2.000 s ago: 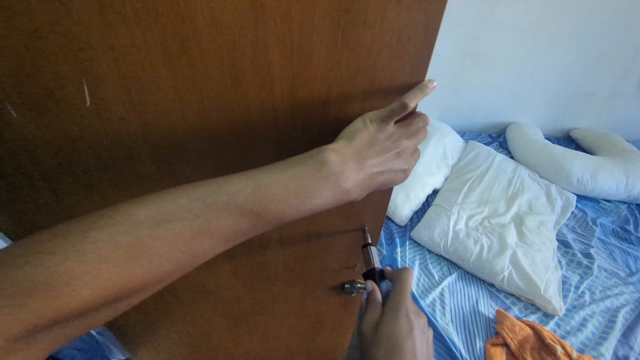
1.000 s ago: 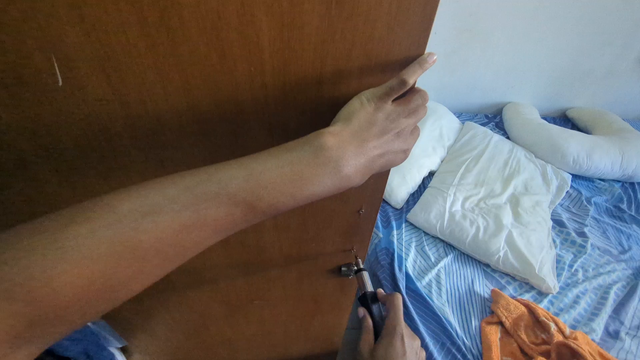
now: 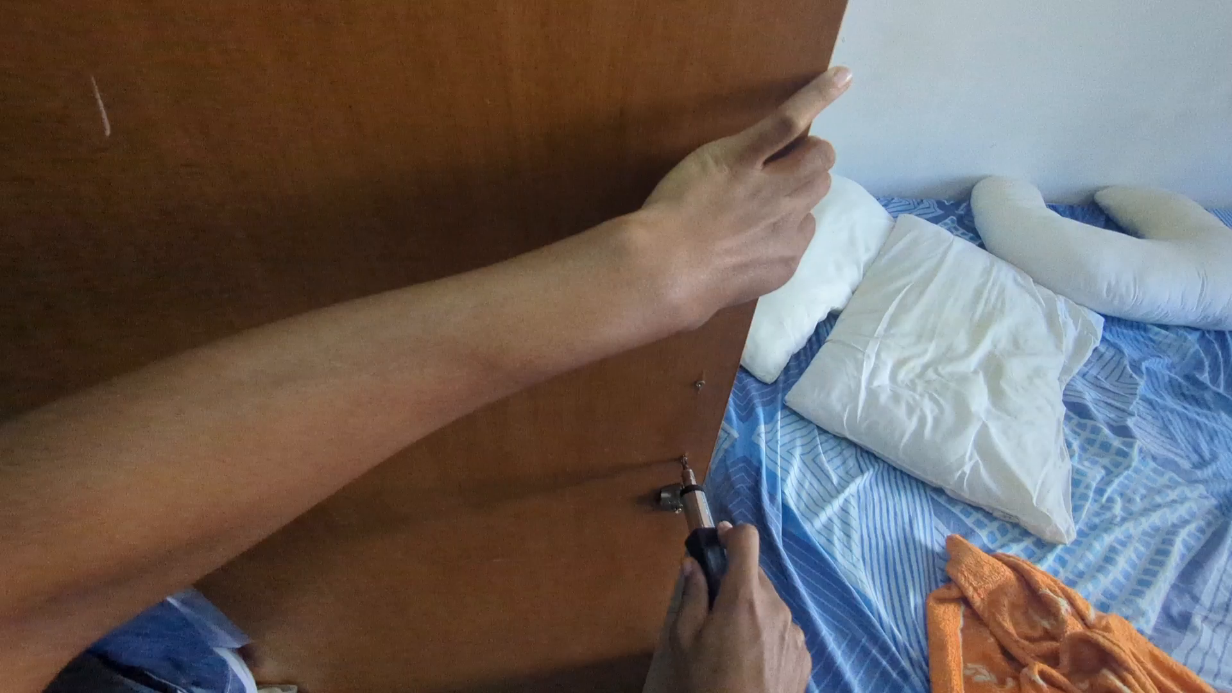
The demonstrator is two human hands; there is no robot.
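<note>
A brown wooden door panel (image 3: 462,192) fills the left and middle of the view. My left hand (image 3: 746,207) grips its right edge, the index finger stretched along it and the thumb hidden. Low down, my right hand (image 3: 736,621) is closed around the black handle of a screwdriver (image 3: 698,510) with a metal shaft. The tool's tip meets a screw (image 3: 684,460) near the panel's edge. Just left of the shaft, a small metal knob or lock part (image 3: 668,497) sticks out of the panel. Higher up, another screw (image 3: 700,384) shows in the wood.
Beyond the panel's edge is a bed with a blue patterned sheet (image 3: 866,520). On it lie a white square pillow (image 3: 953,366), a white curved pillow (image 3: 1107,255), another white pillow (image 3: 818,279) and an orange cloth (image 3: 1049,626). A pale wall (image 3: 1039,87) stands behind.
The screwdriver's tip was above the metal knob and off the upper screw's spot at first; the right hand has since moved lower on the panel. The left hand keeps its hold on the edge.
</note>
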